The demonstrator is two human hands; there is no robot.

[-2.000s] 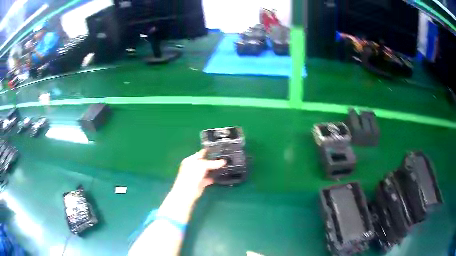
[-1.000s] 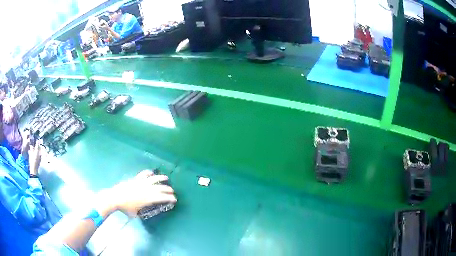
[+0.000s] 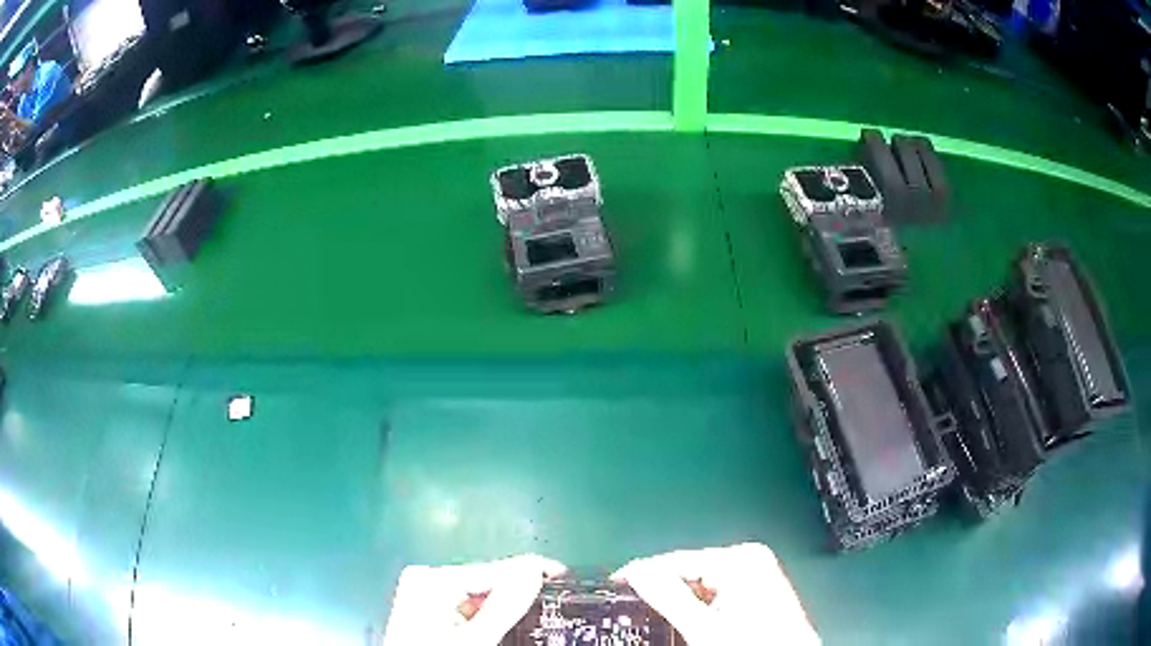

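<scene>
A circuit-board unit (image 3: pixel 591 618), dark with white and silver parts, is at the bottom edge, partly cut off by it. My left hand (image 3: pixel 473 603) grips its left side and my right hand (image 3: pixel 717 596) grips its right side. Both hands are cut off by the bottom edge. An opened camera unit (image 3: pixel 555 240) stands on the green mat further back, pale-edged face plate above and a body with a small dark screen below.
Another opened camera unit (image 3: pixel 852 246) stands at the right, before black blocks (image 3: pixel 911 177). Black housings (image 3: pixel 877 423) are stacked and leaning at right. More blocks (image 3: pixel 179 225) and a white square (image 3: pixel 240 406) lie at left. A person (image 3: pixel 44 88) is far left.
The view has swung from the left back to the front. The board unit, under my left hand at left before, is now at the bottom centre between both hands. My right hand has come into view.
</scene>
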